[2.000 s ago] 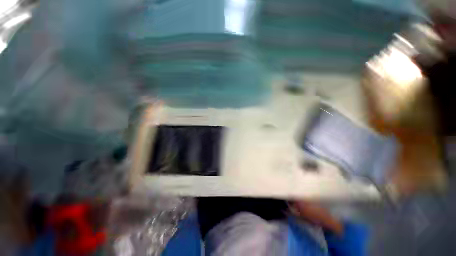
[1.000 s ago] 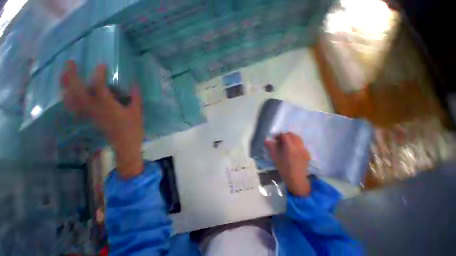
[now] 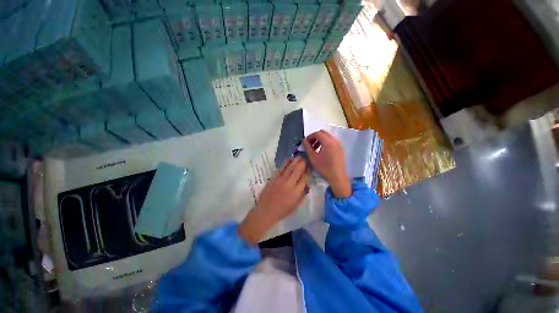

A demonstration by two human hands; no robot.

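Both my hands are at the dark grey mouth end of the stack of empty poly mailers (image 3: 358, 150) on the right of the table. My right hand (image 3: 328, 158) pinches the dark grey strip (image 3: 290, 134) at the top mailer's mouth between thumb and fingers. My left hand (image 3: 282, 194) lies just left of it, its fingertips touching the mailer's edge; whether they grip it is hard to tell. A single teal product box (image 3: 162, 200) lies flat and slanted on the black printed panel, left of my hands.
Stacked teal product boxes stand in rows at the back (image 3: 263, 27) and left (image 3: 138, 67). The cream printed board (image 3: 214, 147) covers the table. Shiny brown wrapped material (image 3: 407, 143) lies along its right edge, with a dark red-brown pile (image 3: 484, 52) beyond.
My left hand has moved from the stacked boxes at the left to the mailers. A teal box now lies on the black panel. My right hand has shifted slightly up at the mailers' mouth.
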